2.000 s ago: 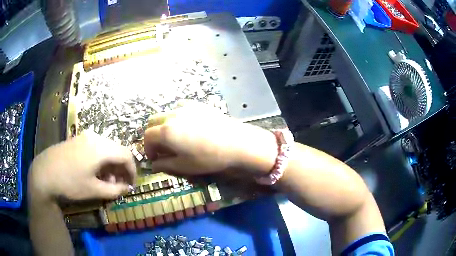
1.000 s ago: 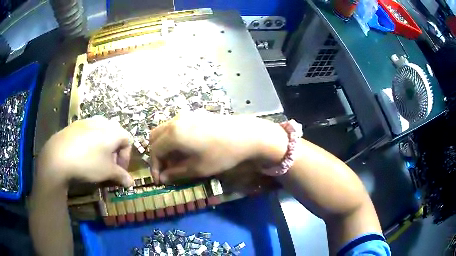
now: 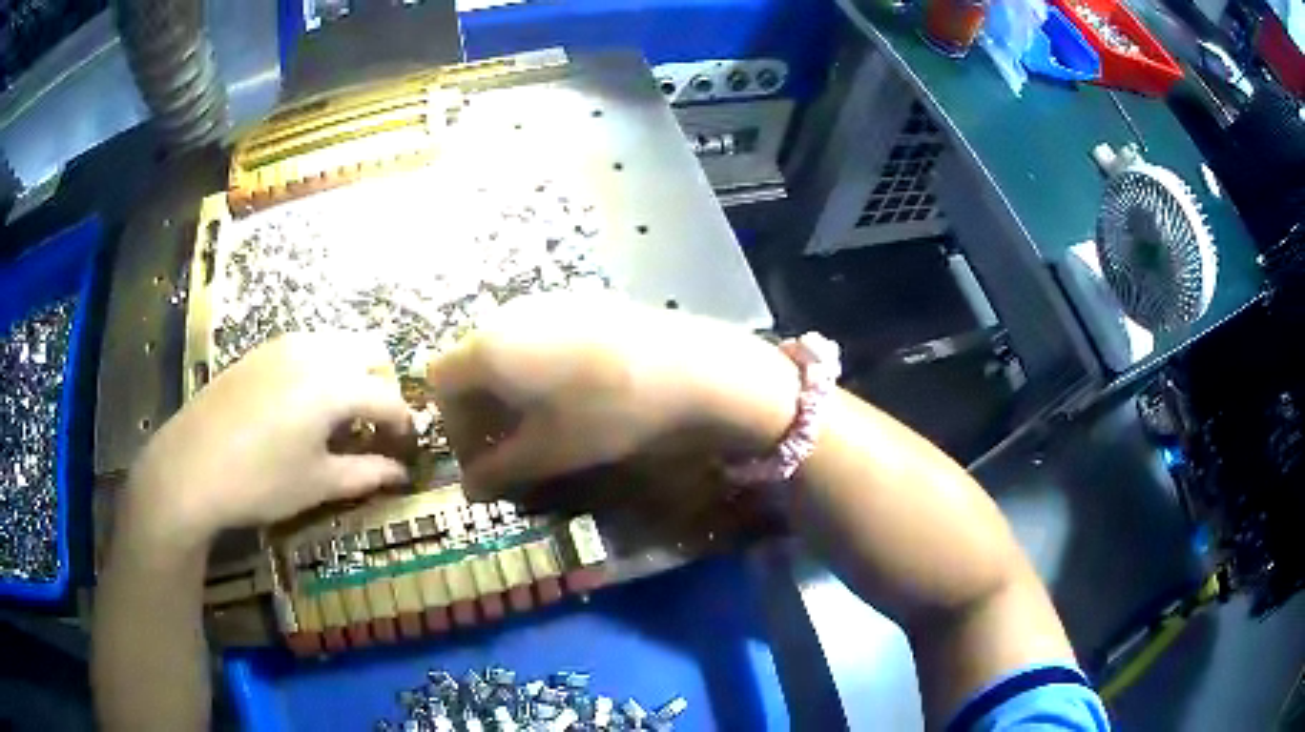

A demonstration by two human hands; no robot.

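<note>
Loose silvery metal parts [image 3: 415, 279] lie in a big pile on the metal plate, washed out by bright light in the middle. The brass-coloured loading fixture [image 3: 429, 572], with a green strip and reddish-brown blocks, lies along the plate's front edge; small parts show in its slots. My left hand [image 3: 272, 443] is above the fixture's left part, thumb and fingers curled. My right hand [image 3: 558, 393] is beside it at the pile's front edge, fingers bent down. Small parts show between the two hands; whether either hand grips one is unclear.
A second fixture [image 3: 336, 143] lies at the back of the plate. A front blue bin [image 3: 644, 629] and a left blue tray [image 3: 67, 429] hold parts. A ribbed hose [image 3: 175, 72] hangs at back left. A green side bench at right carries a white fan [image 3: 1156, 250] and red bin [image 3: 1123, 43].
Both hands were down at the fixture slots a second ago; now they are raised a little to the pile's front edge, closer together. The whole view has shifted slightly.
</note>
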